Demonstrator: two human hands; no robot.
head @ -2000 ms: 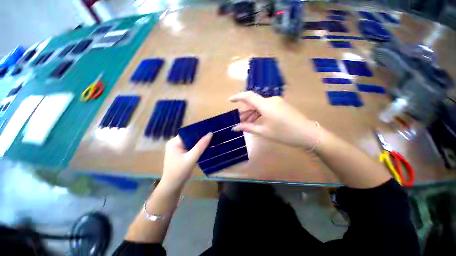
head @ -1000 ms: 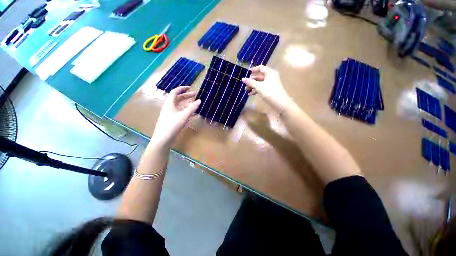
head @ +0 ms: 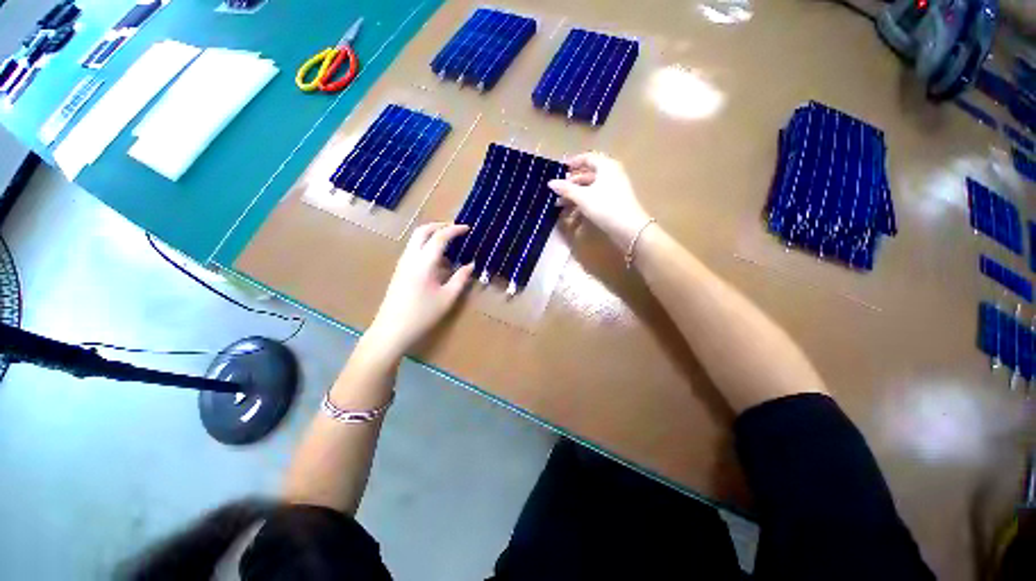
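A dark-blue cell string point(head: 510, 213) with thin silver lines lies on or just above the front right of four groups on the left part of the tabletop. A pale clear sheet point(head: 543, 297) shows under it. Silver ribbon ends stick out at its near edge. My left hand point(head: 432, 278) holds its left edge near the lower corner. My right hand point(head: 600, 202) holds its upper right edge between thumb and fingers. Three neat cell stacks lie beside it: front left point(head: 391, 157), back left point(head: 485, 49) and back right point(head: 586, 74).
A thick uneven cell pile point(head: 832, 185) lies right of my right hand. Small cell pieces point(head: 995, 213) lie at the right edge. A grey machine point(head: 941, 40) stands at upper right. Scissors point(head: 329, 68) and white sheets point(head: 205, 111) lie on the green mat point(head: 256, 148). A fan base point(head: 248, 389) stands on the floor.
My hands have brought the cell string down and slightly nearer, onto or close above the front right place. Earlier it was held up, tilted, in front of me. The view has turned left.
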